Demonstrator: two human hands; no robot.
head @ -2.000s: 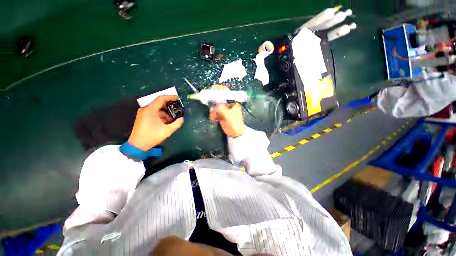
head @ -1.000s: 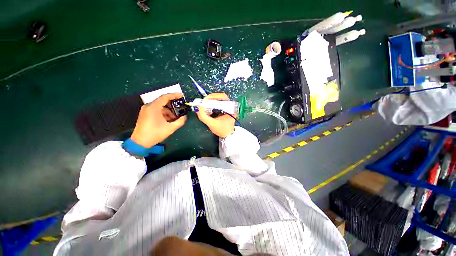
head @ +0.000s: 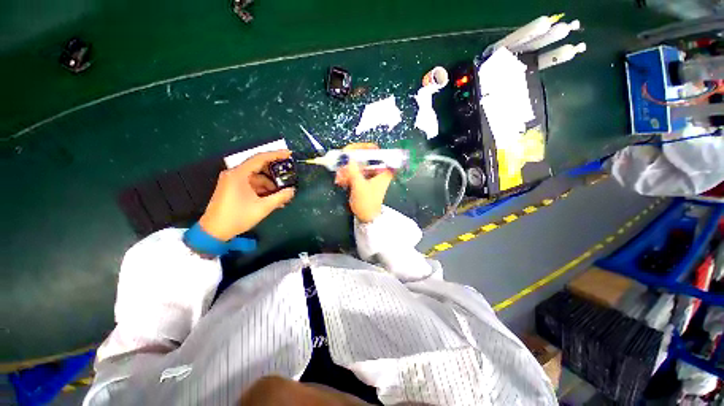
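My left hand (head: 240, 195), with a blue wrist strap, holds a small black unit (head: 283, 172) between its fingertips. My right hand (head: 367, 189) holds a white dispensing syringe (head: 365, 158) with a yellowish needle pointing left at the unit; the tip is close to it, and I cannot tell if they touch. A blurred green adapter and clear hose (head: 462, 178) trail from the syringe's rear. A slim pointed tool (head: 313, 140) shows above the syringe, its lower end hidden by the right hand area. Another black unit (head: 338, 82) lies on the bench.
A black controller (head: 475, 131) with papers on top stands right, spare white syringes (head: 530, 37) behind it. White paper (head: 379, 116), a roll (head: 436, 77), a black pad (head: 171, 194) and a white strip (head: 254, 152) lie on the bench. A person's white sleeve (head: 663, 166) shows right.
From a second ago, the syringe and right hand have moved slightly right, away from the unit. The left hand still holds the unit. Units on the far green surface have shifted right in view.
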